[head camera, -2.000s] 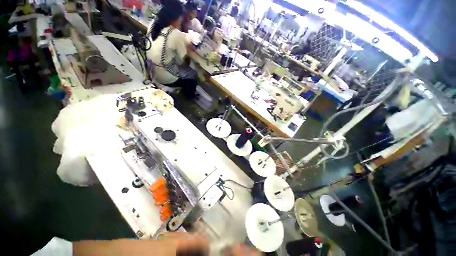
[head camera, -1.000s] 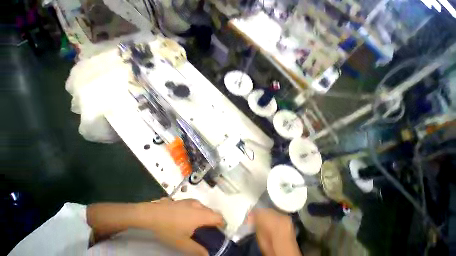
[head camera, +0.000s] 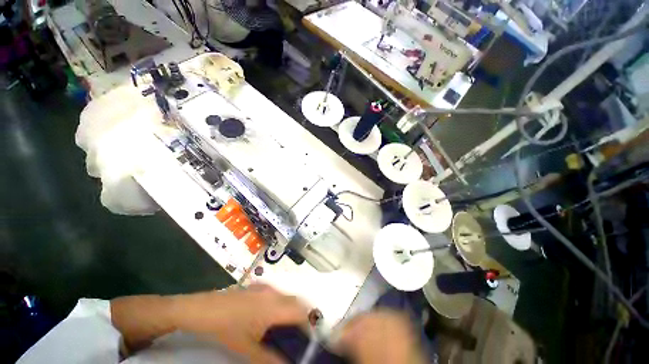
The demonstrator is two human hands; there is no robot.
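Observation:
My left hand [head camera: 260,316] is at the bottom centre, holding a navy thread cone [head camera: 288,343], whose lower part is cut off by the picture's edge. A pale end or strand on the cone is blurred. My right hand [head camera: 381,338] is close to the cone's right side, blurred and cut off by the bottom edge; its fingertips cannot be made out clearly. The white industrial sewing machine [head camera: 238,160] lies beyond my hands, with orange tension knobs [head camera: 240,226] on its front.
White cone holder discs [head camera: 403,257] stand in a row right of the table. Navy cones [head camera: 368,121] stand on some discs. Metal thread stand arms [head camera: 498,146] cross the right side. White fabric [head camera: 117,146] hangs off the table's left end. A person [head camera: 245,21] sits at the top.
The view has tilted down and shifted since the first frame. Both hands have come into fuller view, and the navy cone now shows in my left hand. My right hand remains beside it.

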